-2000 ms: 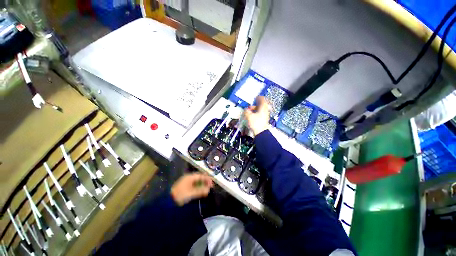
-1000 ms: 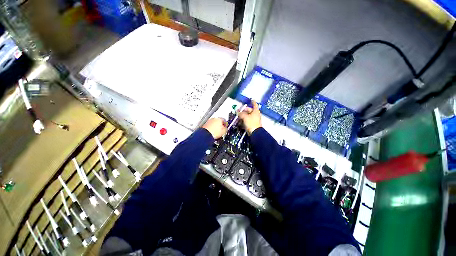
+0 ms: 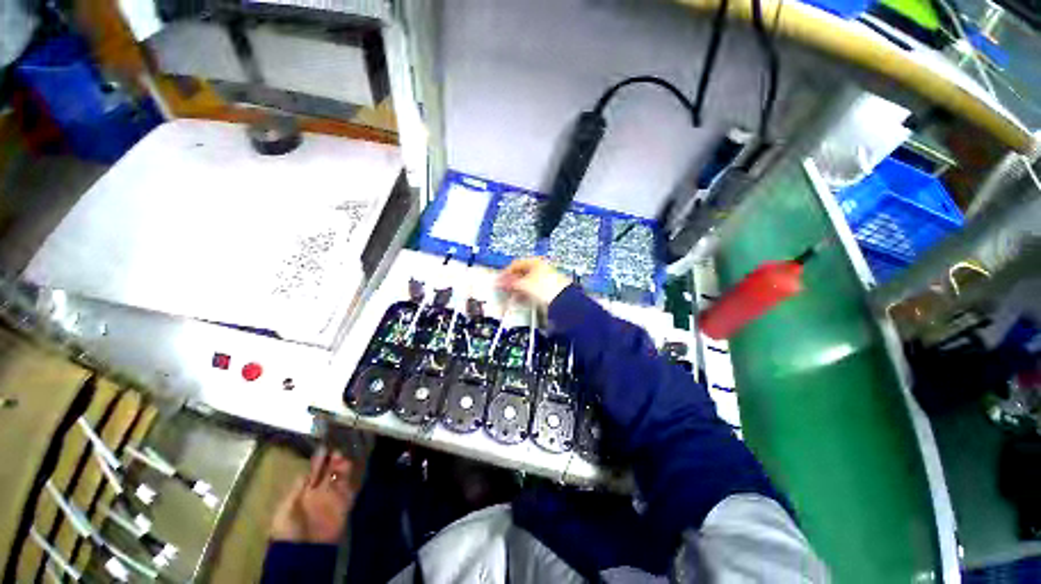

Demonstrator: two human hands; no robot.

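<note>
A row of several black housings point(image 3: 465, 394) lies on the white bench edge, round discs toward me. Green circuit boards and wires show in their far halves, and white strips stand out of their far ends, some with small dark parts. My right hand point(image 3: 534, 282) is at the far end of the row, with its fingers at a white strip point(image 3: 503, 325); whether it grips the strip is unclear. My left hand point(image 3: 317, 499) is low at the left, below the bench edge, fingers partly curled and blurred; I cannot tell whether it holds anything.
Blue parts bins point(image 3: 548, 237) stand behind the housings. A dark electric screwdriver point(image 3: 574, 163) hangs over them. A white machine point(image 3: 217, 228) is at the left, with white rods point(image 3: 97, 456) below it. A red bottle-shaped object point(image 3: 753, 299) hangs over the green conveyor point(image 3: 816, 399) at the right.
My left hand has moved from the housings' far ends down to the lower left. My right hand remains at the far ends. The view has swung to the right, showing more of the housing row.
</note>
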